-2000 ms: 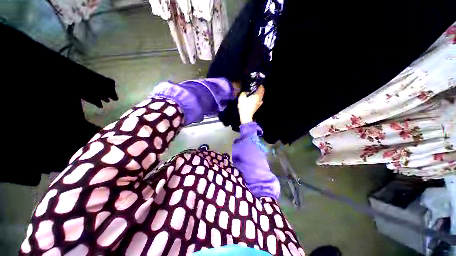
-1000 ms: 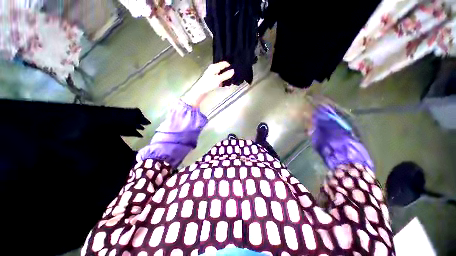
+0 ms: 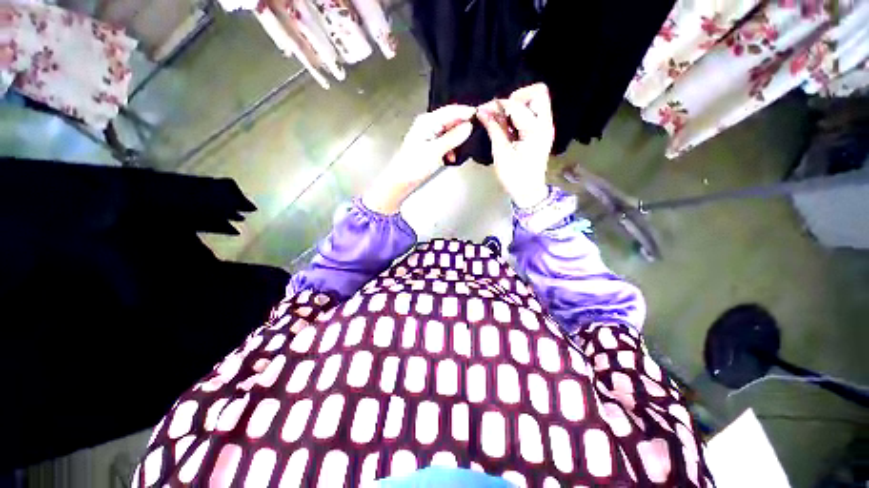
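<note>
A black garment hangs at the top centre, its lower edge behind and just below my fingers. My left hand comes from the left, thumb and fingers pinched together at the garment's lower part. My right hand is beside it on the right, its fingers curled, with fingertips meeting those of my left hand. Something small and dark shows between my right fingers; I cannot tell whether it is a tool or cloth. Purple sleeve covers show on both forearms.
More black garments hang at the left and top right. Floral garments hang at the top, upper left and upper right. A round dark object stands at the lower right.
My right hand has come in from the right, where it was apart and blurred, and meets my left hand at the garment. My left hand has shifted slightly right.
</note>
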